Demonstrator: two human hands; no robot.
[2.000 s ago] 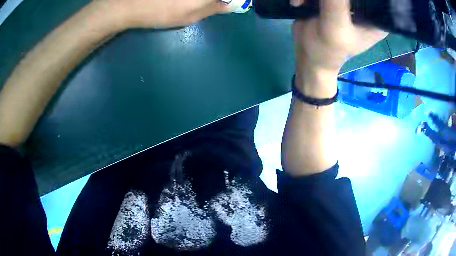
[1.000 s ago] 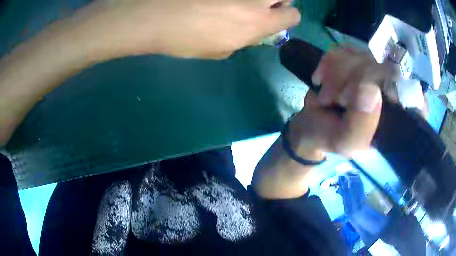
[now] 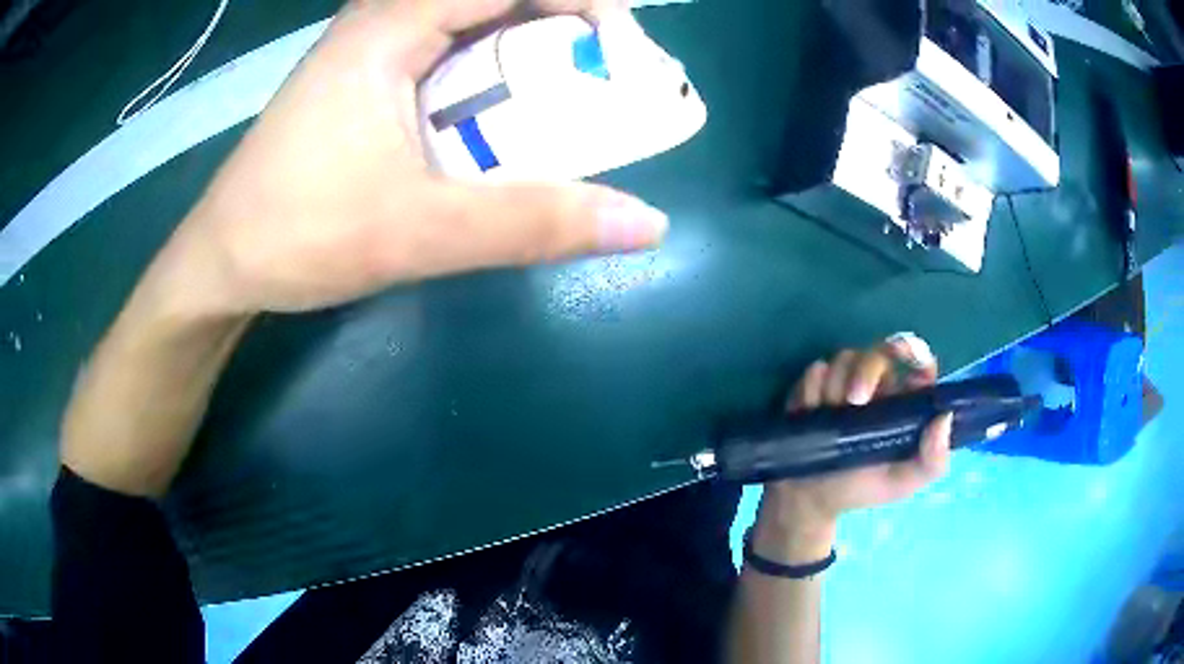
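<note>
My left hand [image 3: 351,182] holds a white rounded plastic housing [image 3: 584,110] with blue bands and a grey strip, at the upper middle above the bench. Thumb is along its near edge and the fingers are at its far side, partly cut off by the top edge. My right hand [image 3: 857,454] grips the black electric screwdriver [image 3: 831,438] at the bench's front edge, lower right. Its thin bit points left, apart from the housing. One right finger has a white wrap. Whether a screw is on the bit I cannot tell.
The silver-white and black screw feeder [image 3: 941,156] stands at the upper right of the dark green bench [image 3: 519,376]. A slim red-and-black tool [image 3: 1130,195] lies beyond it. A thin white cord [image 3: 175,78] lies at the upper left. A blue bin [image 3: 1097,389] is below the right edge.
The housing, mostly hidden before, now shows broadly in my left hand. My right hand has moved down with the screwdriver, whose bit now shows and points left. The feeder is in fuller view.
</note>
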